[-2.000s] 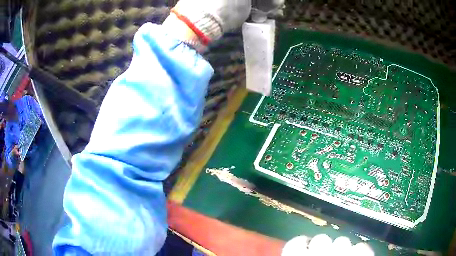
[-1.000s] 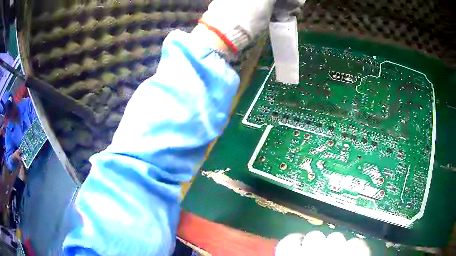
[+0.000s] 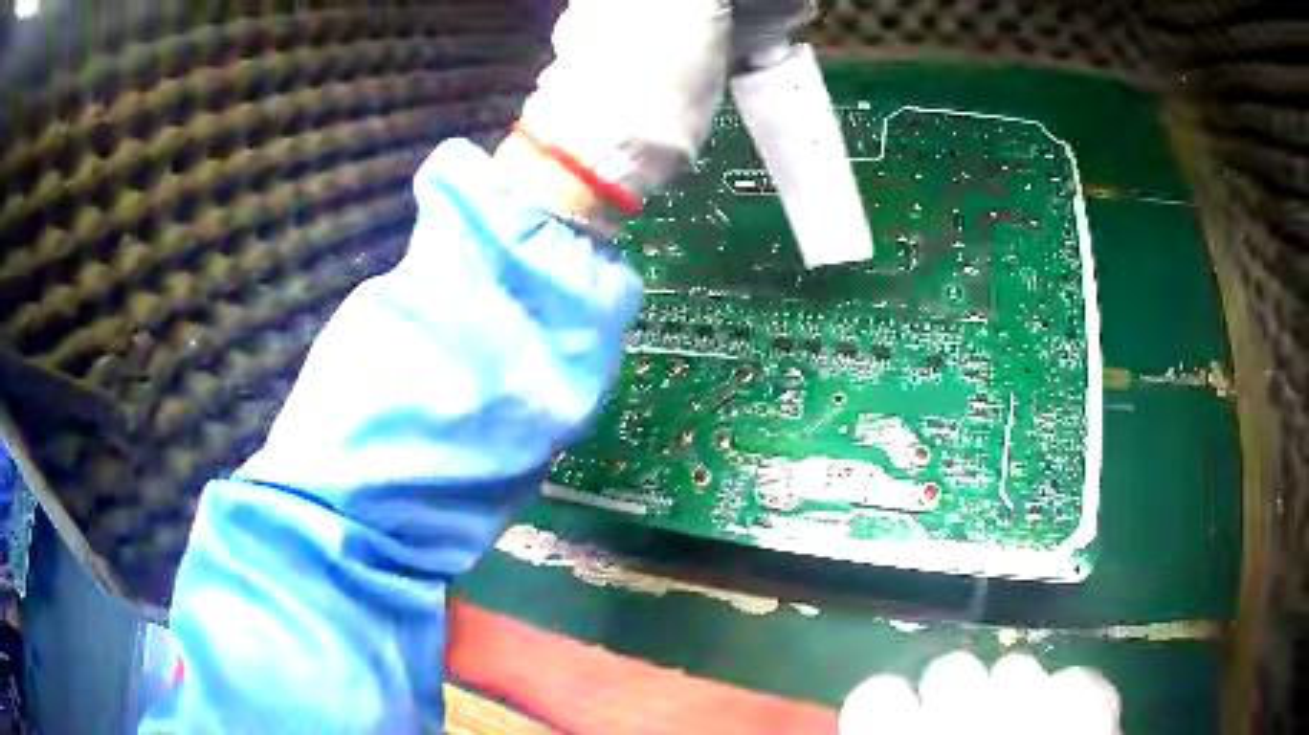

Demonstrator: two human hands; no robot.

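A large green circuit board [image 3: 919, 330] lies solder side up, its left part hidden behind my sleeve. My left hand [image 3: 632, 86], in a white knit glove with a red wrist band, is at the top, closed on the dark grip of a nozzle tool. The tool's flat white tip [image 3: 815, 165] points down over the board's upper middle; I cannot tell if it touches. My right hand [image 3: 983, 704], in a white glove, is cut off by the bottom edge. Its curled fingers are at the end of a red bar [image 3: 617, 675].
The board rests on a worn dark green surface [image 3: 1170, 474] with pale seams. Bumpy foam [image 3: 201, 187] lines the booth at the left, back and right. My light blue sleeve [image 3: 388, 431] crosses the left of the view. A blue-grey surface [image 3: 79, 646] shows outside, lower left.
The view has turned right, so the board appears further left. The tool tip has moved from the board's upper left to its upper middle and is more tilted. The person outside is out of view.
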